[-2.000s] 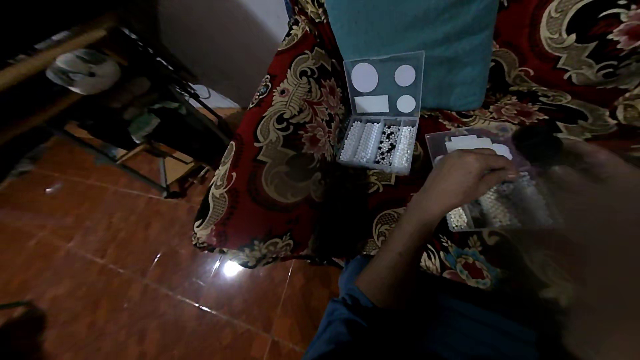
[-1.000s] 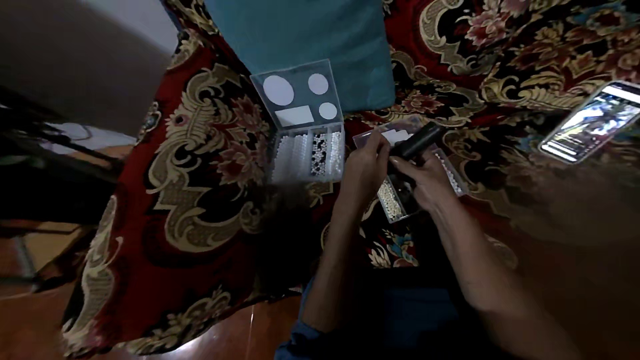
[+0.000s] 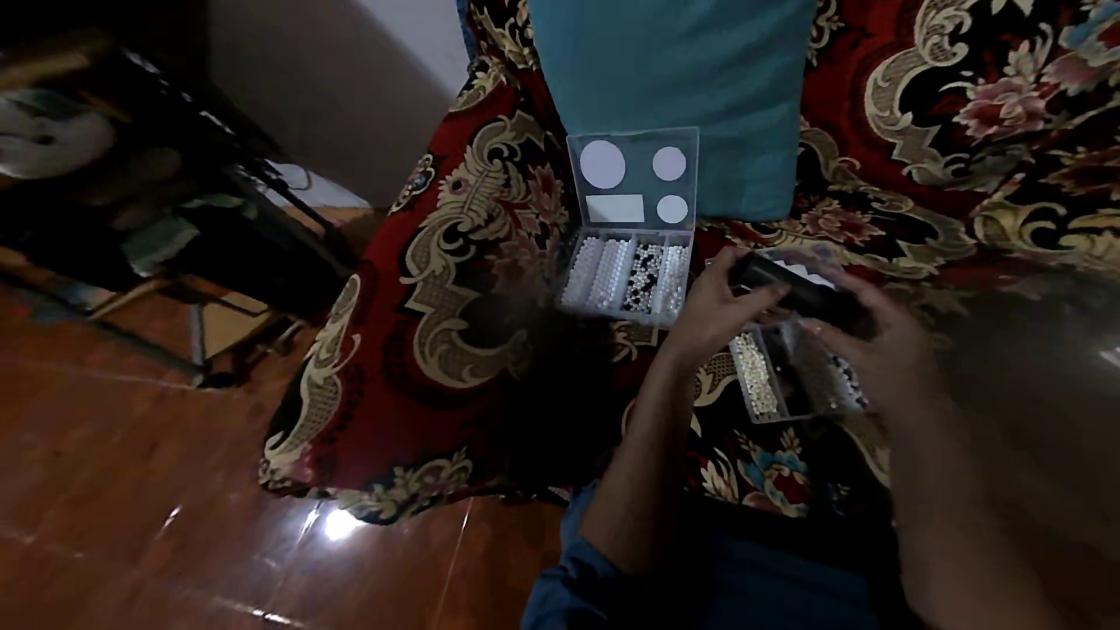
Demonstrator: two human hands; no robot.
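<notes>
Between my left hand (image 3: pixel 717 306) and my right hand (image 3: pixel 879 337) is a dark, elongated object (image 3: pixel 809 293), gripped at both ends; its kind is unclear. Beneath it lies an open clear plastic compartment box (image 3: pixel 774 416), partly hidden by my hands, with cream beads (image 3: pixel 754 372) in its left compartment and mixed beads at the right. To the left stands another open clear compartment box (image 3: pixel 632 234) holding white beads (image 3: pixel 611 276) and black-and-white beads (image 3: pixel 644 278). White round and rectangular pieces (image 3: pixel 603 164) show on its raised lid.
Both boxes rest on a sofa with a red, black and gold floral cover (image 3: pixel 472 324). A teal cushion (image 3: pixel 678 79) leans behind the left box. At the far left, a dark metal-framed rack (image 3: pixel 197 341) stands on the tiled floor (image 3: pixel 114 490).
Two seconds ago my left hand was over the right box without the dark object; now both hands hold it above the box. The view has swung left and back between frames.
</notes>
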